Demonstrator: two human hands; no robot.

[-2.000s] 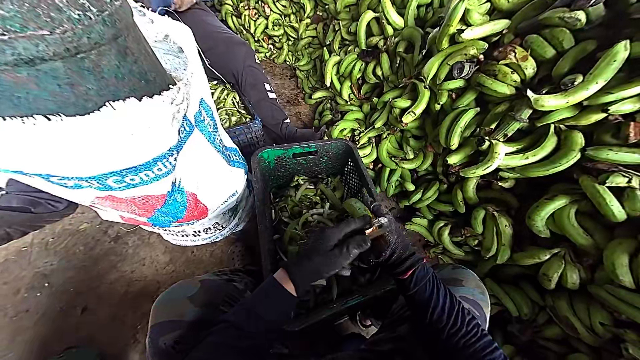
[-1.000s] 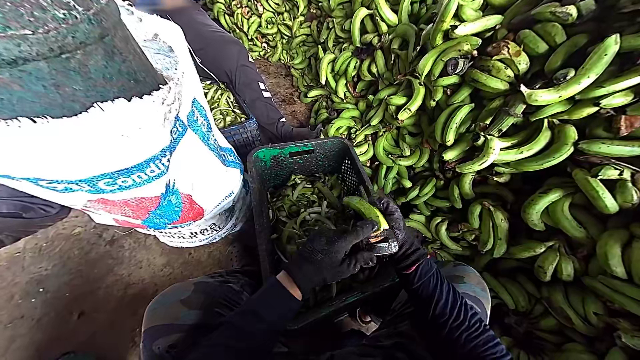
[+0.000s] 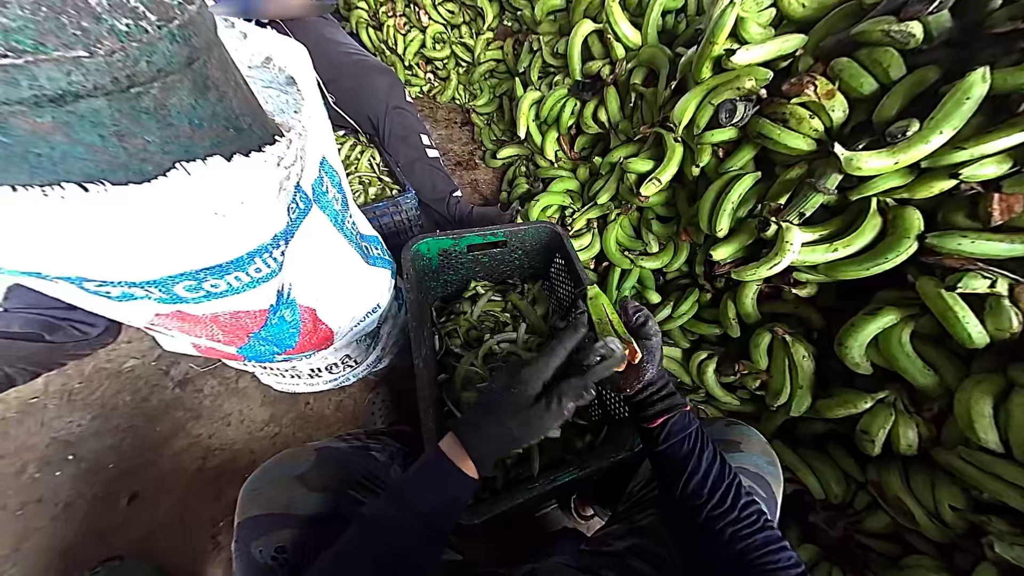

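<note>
Both my hands wear dark gloves above a dark plastic crate (image 3: 488,256) between my knees, which holds green peels (image 3: 488,324). My right hand (image 3: 644,352), at the crate's right edge, grips the lower end of a green banana or plantain (image 3: 606,316). A pale, orange-brown patch shows at that lower end. My left hand (image 3: 532,400) reaches over the peels with its fingers stretched towards the fruit; the fingertips are close to its lower end. Whether a small tool is in the left hand cannot be told.
A large heap of green bananas or plantains (image 3: 856,240) fills the right side. At the left, a white printed sack (image 3: 200,232) stands around a worn green container (image 3: 128,88). Behind the crate are a blue basket of peels (image 3: 392,212) and another person's outstretched leg (image 3: 384,104).
The fruit in my right hand has turned from slanting to more upright. My left hand's fingers have stretched out from a more bent pose.
</note>
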